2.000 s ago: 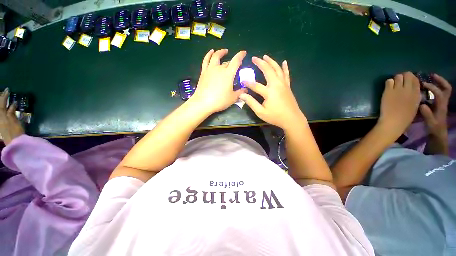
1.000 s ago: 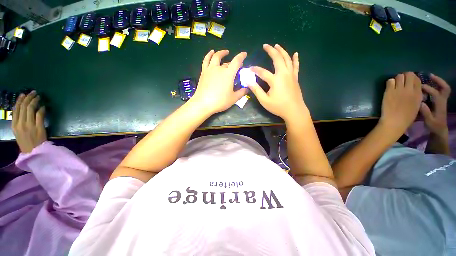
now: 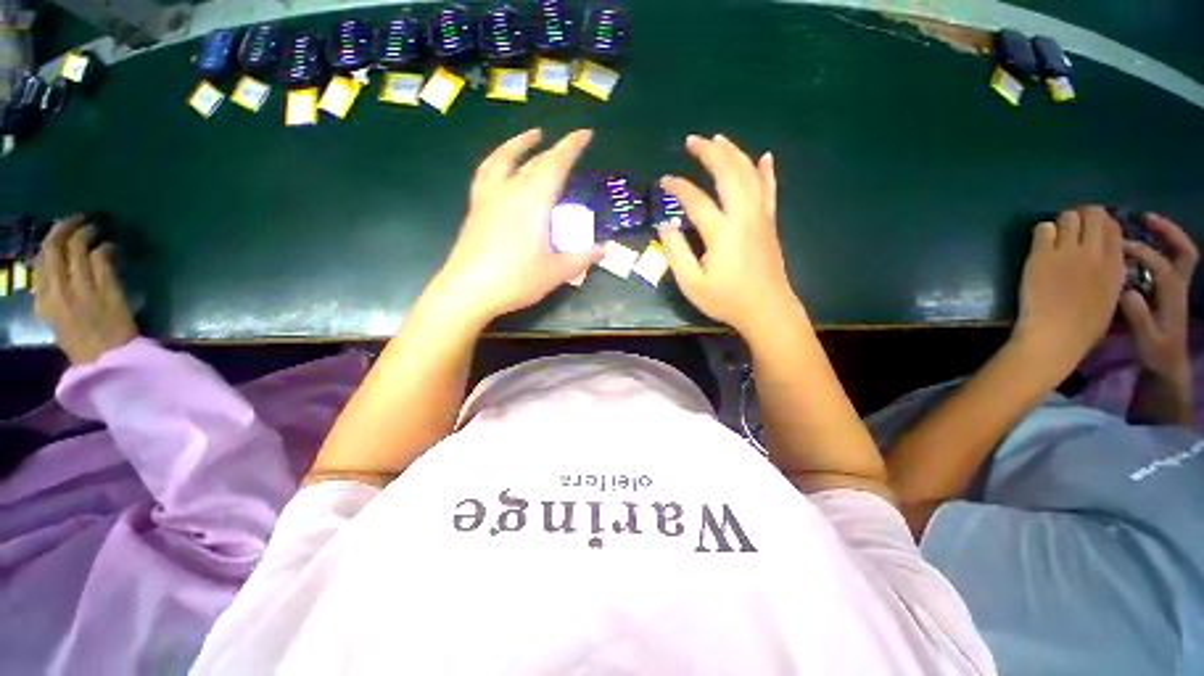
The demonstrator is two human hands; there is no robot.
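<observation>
Three small modules lie side by side on the bench between my hands. The left one shows a bright white face. The middle one is dark with lit purple and white marks. The right one is dark, lit and partly covered by my fingers. Pale batteries lie below them, the left one mostly hidden. My left hand holds the white-faced module at its left side, with thumb and fingers spread around it. My right hand has its index finger and thumb on the right module.
A row of several dark modules with yellow-edged batteries lies at the upper left. Two more modules lie at the upper right. A neighbour's hand is at the left, and another person's hands work at the right.
My left hand has moved left, and three modules now show between my hands. The separate module left of my left hand is gone from there. The far row appears slightly further right.
</observation>
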